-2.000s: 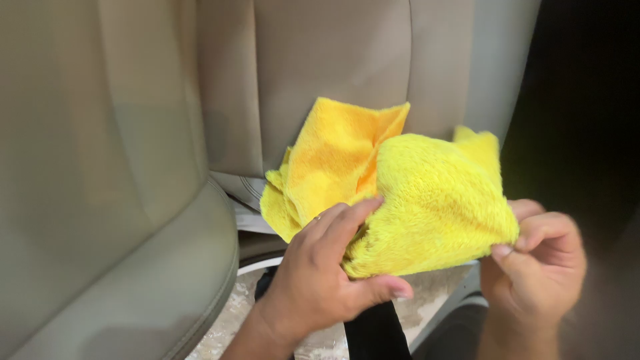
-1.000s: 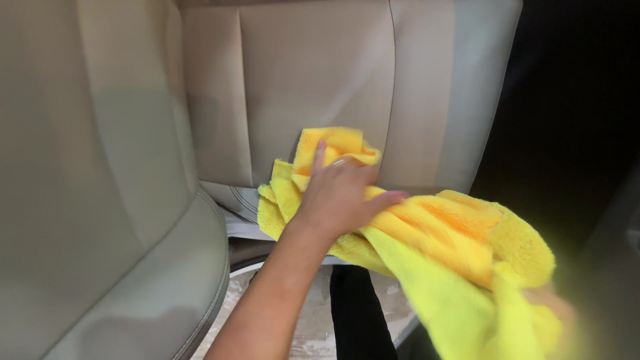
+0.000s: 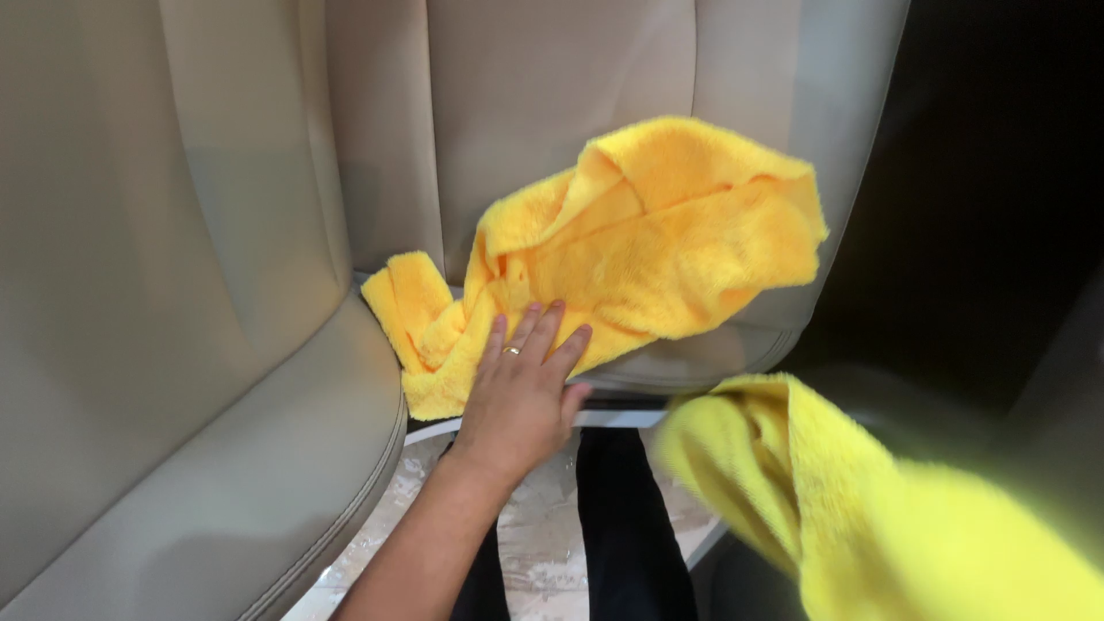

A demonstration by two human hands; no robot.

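An orange-yellow microfiber cloth (image 3: 664, 241) lies spread and creased on a beige leather seat (image 3: 561, 78), near its front edge. My left hand (image 3: 522, 401), with a ring on one finger, rests palm down on the cloth's lower part, fingers spread and nothing gripped. A folded end of this cloth lies left of the hand. At the lower right is a brighter lemon-yellow cloth (image 3: 871, 509), apart from the first one and partly blurred. My right hand does not show; the lemon-yellow cloth or the frame's edge hides it.
A second beige leather panel with a stitched, rounded edge (image 3: 285, 431) stands close on the left. Below the seat are a pale strip, my legs in black (image 3: 630, 526) and a light marbled floor (image 3: 543, 535). A dark area borders the seat on the right.
The orange-yellow cloth was bunched and now lies spread over the seat. The lemon-yellow cloth has moved away to the lower right. My right hand, visible two seconds ago, is out of sight.
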